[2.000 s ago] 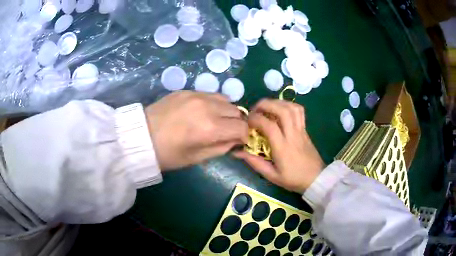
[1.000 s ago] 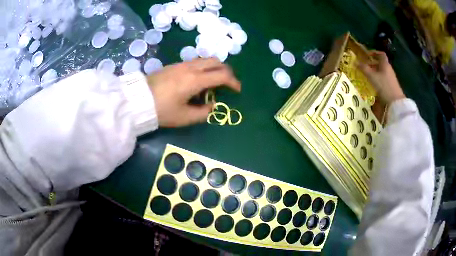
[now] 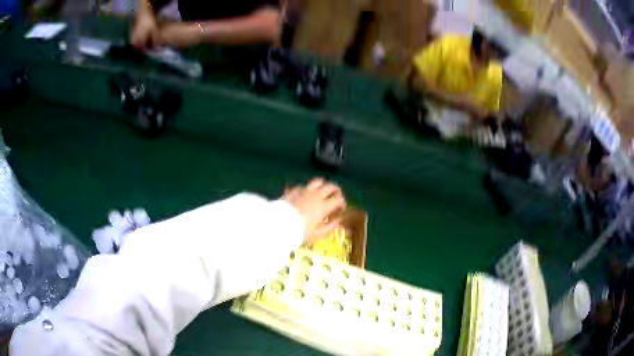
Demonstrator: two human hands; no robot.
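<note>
My left hand (image 3: 316, 206) is over the small cardboard box (image 3: 359, 238), its fingers bent and blurred. I cannot tell if it holds anything. Yellow liner rings (image 3: 334, 245) show in the box below it. The stack of pale-yellow die-cut sheets (image 3: 347, 299) lies in front of the box, partly under my sleeve. My right hand is not in view. White discs (image 3: 118, 228) lie loose behind my sleeve. The strip worked on before is not in view.
The clear plastic bag of discs (image 3: 31, 261) is at the left edge. More dotted sheets (image 3: 484, 316) stand at the right, beside a white roll-like item (image 3: 574, 303). Across the dark-green table (image 3: 229, 156) are a person in yellow (image 3: 462, 73) and another person's forearms (image 3: 215, 31).
The view has swung up and to the right. My left hand has moved from the loose rings on the table to the box. My right hand has left the box and the picture.
</note>
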